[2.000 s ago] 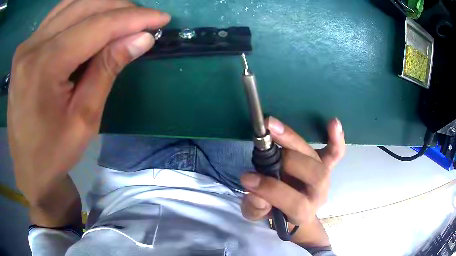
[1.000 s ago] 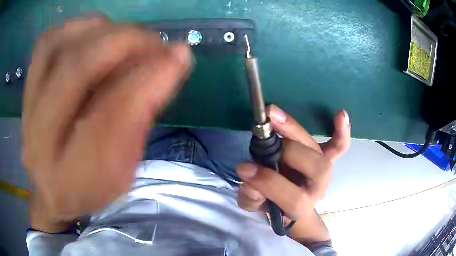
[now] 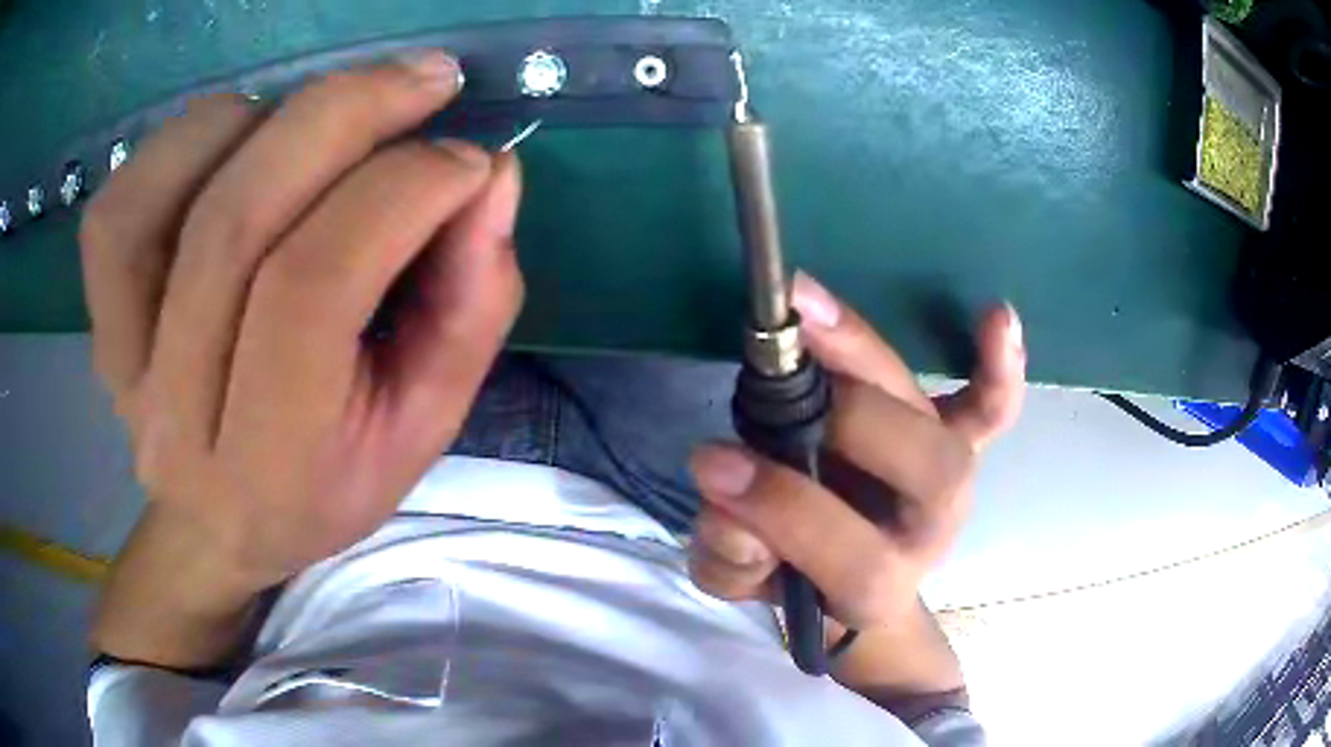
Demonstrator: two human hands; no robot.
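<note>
A long black strip holder (image 3: 596, 97) lies along the far part of the green mat, with several round silvery parts in a row. A bright round part (image 3: 542, 75) and a smaller white-ringed one (image 3: 650, 70) sit near its right end. My left hand (image 3: 314, 307) covers part of the strip and pinches a short length of thin solder wire (image 3: 521, 134) between thumb and finger. My right hand (image 3: 861, 482) holds the soldering iron (image 3: 762, 234) like a pen, tip up at the strip's right end. I cannot tell whether the tip touches it.
A small tray with a yellow sponge (image 3: 1235, 146) stands at the right edge of the bench. A black cable (image 3: 1182, 436) and a blue plastic piece (image 3: 1258, 442) are below it at the right. The green mat's front edge runs above my lap.
The view has shifted, and more of the strip shows at the left. My left hand has moved right and down, and the solder wire now shows at its fingertips. The iron tip sits higher beside the strip's end.
</note>
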